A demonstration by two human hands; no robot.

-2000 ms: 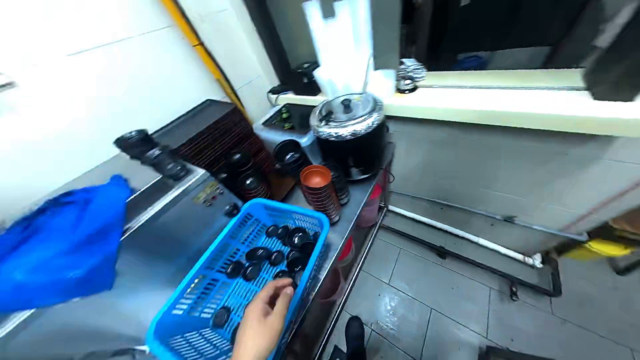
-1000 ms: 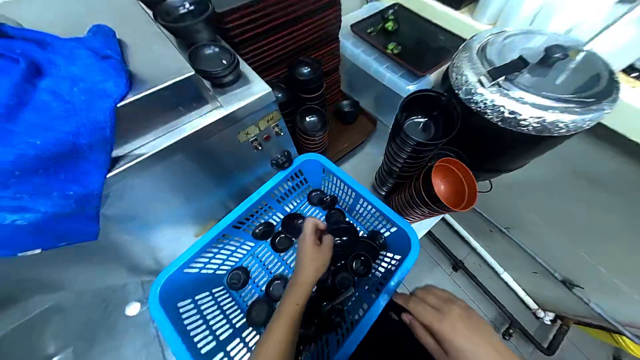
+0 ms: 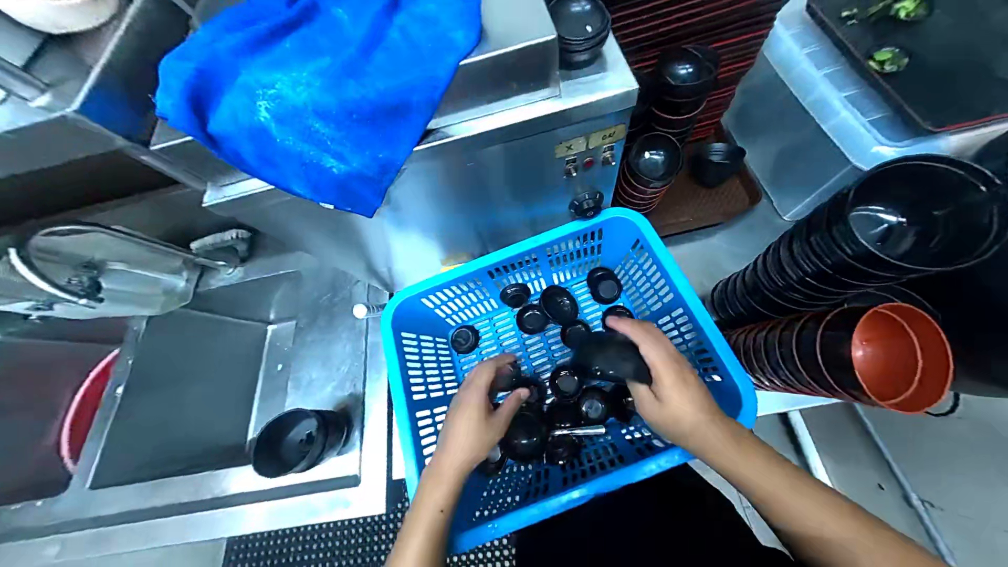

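Observation:
A blue plastic basket (image 3: 567, 512) holds many small black bowls, such as one near its far right corner (image 3: 605, 285). Inside its lower left part, my left hand (image 3: 480, 409) has thumb and fingers around a small black bowl (image 3: 506, 376). My right hand (image 3: 665, 378) grips a blurred black piece (image 3: 610, 356), probably small bowls, over the basket's middle. A thin metal utensil (image 3: 579, 431) lies among the bowls between my hands.
Right of the basket lean stacks of large black bowls (image 3: 858, 228) and red-lined bowls (image 3: 835, 354). A blue cloth (image 3: 315, 94) drapes over the steel appliance (image 3: 488, 181) behind. At left are a steel sink (image 3: 189, 386) and black bowls (image 3: 295, 442) on its edge.
My left hand now holds a small bowl. My right hand, at the basket's near right edge a second ago, is now over its middle gripping a black piece. The view has swung left.

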